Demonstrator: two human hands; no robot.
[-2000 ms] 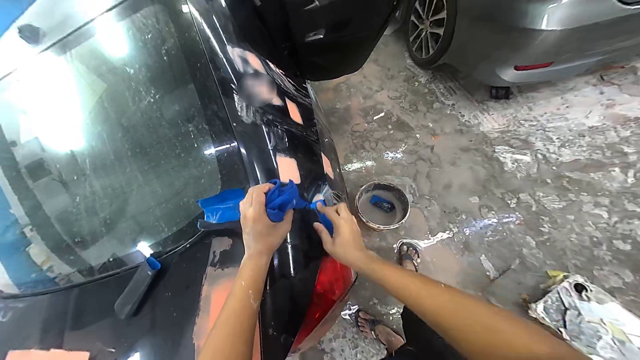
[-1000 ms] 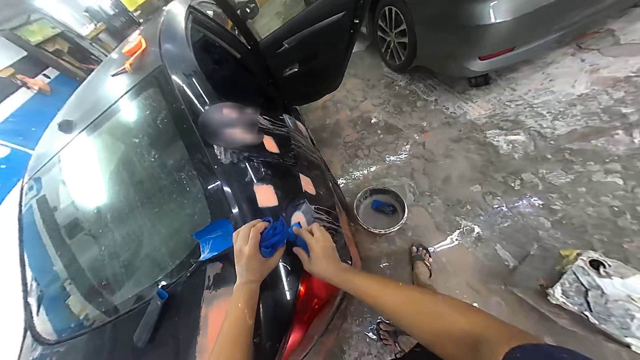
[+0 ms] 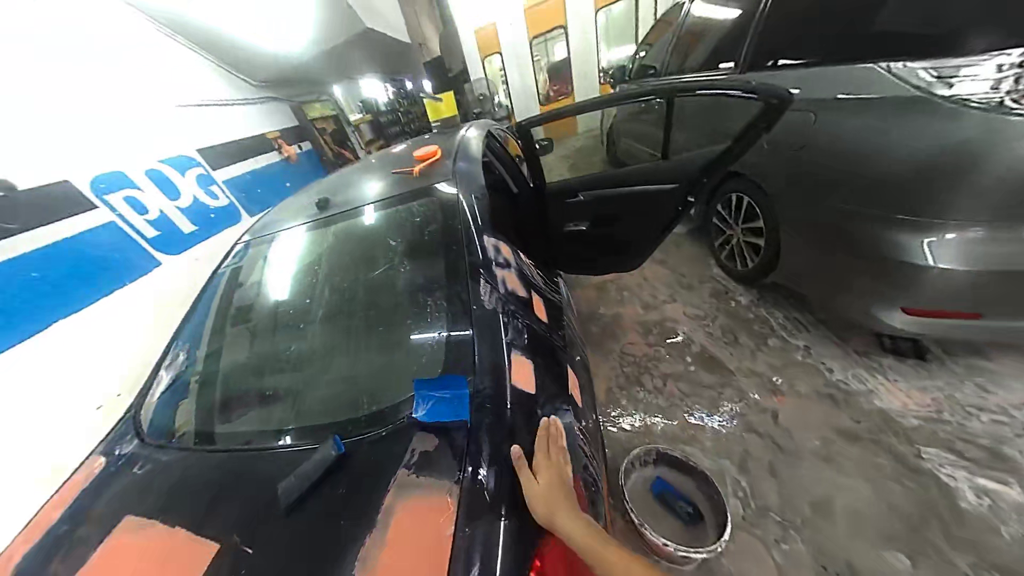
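My right hand [image 3: 548,476] lies flat on the black car's rear quarter panel [image 3: 500,432], above the red tail light [image 3: 558,558]. Its fingers point forward, the thumb is apart, and no object shows in it. My left hand is out of view. Orange filler patches [image 3: 522,373] mark the panel just ahead of the hand, and a larger one [image 3: 416,528] covers part of the body left of it. A blue sheet [image 3: 442,399] rests at the lower corner of the rear window. On the boot lid lies a dark block with a blue end [image 3: 308,475].
A round bucket [image 3: 627,512] stands on the wet floor beside the car, with a blue block [image 3: 676,502] inside. The black car's door [image 3: 616,216] hangs open toward a grey car [image 3: 848,184]. An orange item [image 3: 426,152] sits on the roof.
My left hand and the crumpled blue cloth it held have left the view. My right hand has opened and now lies flat on the panel. The view has tilted up.
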